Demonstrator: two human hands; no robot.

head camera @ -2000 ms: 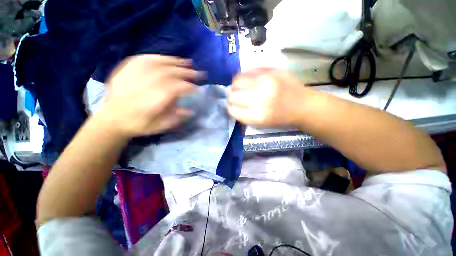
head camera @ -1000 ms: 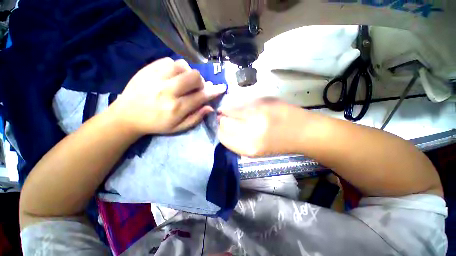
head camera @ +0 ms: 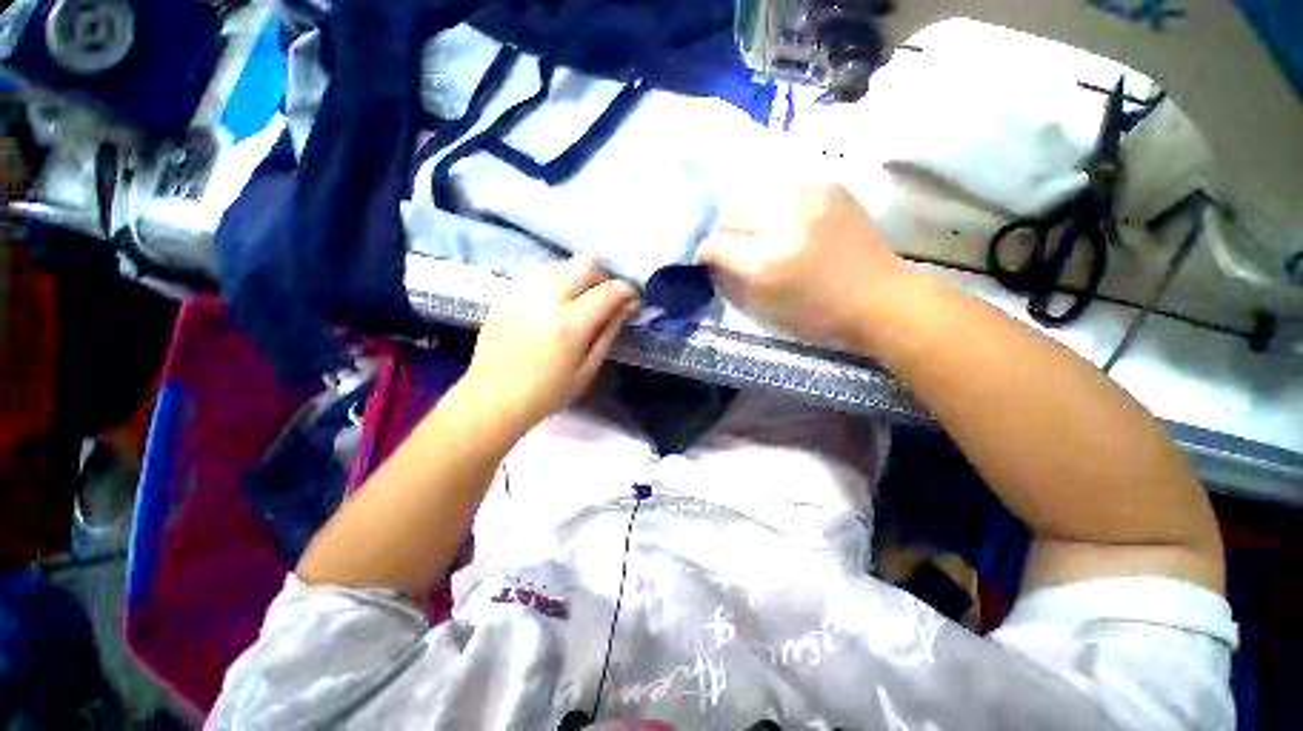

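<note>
A light grey panel with navy stripes [head camera: 615, 157] lies on the table in front of me, joined to navy fabric [head camera: 375, 157] at its left and behind it. My left hand [head camera: 555, 331] pinches the panel's near edge at the table front. My right hand [head camera: 807, 264] pinches the same edge a little to the right. A small navy piece of the edge [head camera: 677, 293] shows between the two hands. The needle area of the sewing machine [head camera: 779, 100] is behind the panel, above my hands. The fingertips of my right hand are partly blurred by glare.
Black scissors [head camera: 1065, 236] lie right of the machine beside a white cloth bundle [head camera: 1000, 122]. A ruled measuring strip [head camera: 800, 374] runs along the table's front edge. A red-pink bin with blue trim [head camera: 215, 500] stands below the table at left, with dark cloth near it.
The grey panel has moved from under my left forearm onto the table, its navy stripes now showing. My left hand has moved down to the table's front edge. The machine head sits higher in view.
</note>
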